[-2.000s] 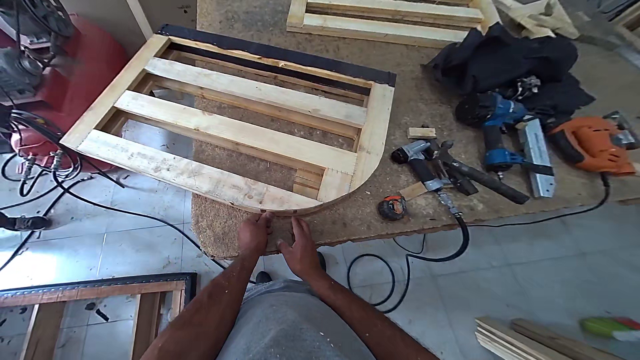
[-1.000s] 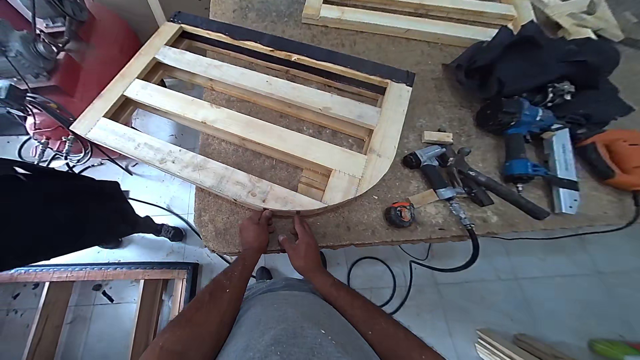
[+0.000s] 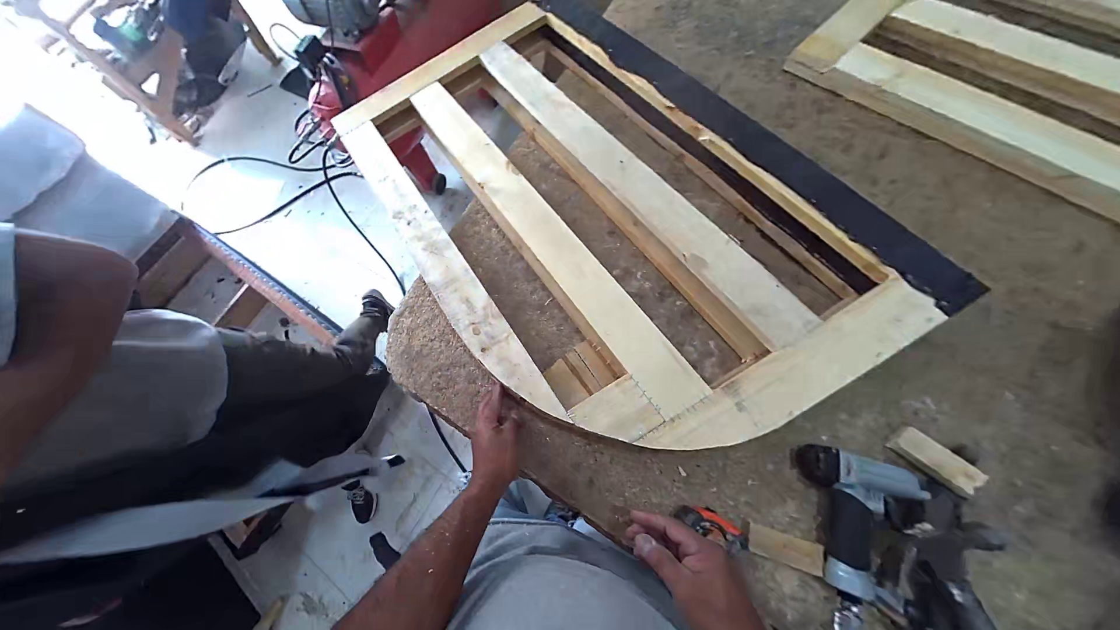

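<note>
A slatted wooden frame (image 3: pixel 560 324) with one rounded corner lies on the particle-board worktable (image 3: pixel 989 350); a black fabric strip (image 3: pixel 787 184) runs along its far right side. My left hand (image 3: pixel 495 437) touches the frame's curved edge with its fingertips, thumb beside them; whether it grips the edge I cannot tell. Over the table's near edge is my right hand (image 3: pixel 687 560), off the frame, fingers loosely bent and holding nothing. Just beyond its fingers sit an orange and black tape measure (image 3: pixel 709 522) and a small wood piece (image 3: pixel 786 549).
A pneumatic tool (image 3: pixel 853 516) and a wood offcut (image 3: pixel 938 459) lie at the right. Another slatted frame (image 3: pixel 980 114) occupies the far right. At the left stands another person (image 3: pixel 131 385), near a dark-edged frame (image 3: pixel 262 280). Hoses (image 3: pixel 350 210) trail on the floor by a red machine (image 3: pixel 420 52).
My right hand has left the frame's edge and moved right, towards the tape measure. The other person has come further into view at the left. The view has swung left.
</note>
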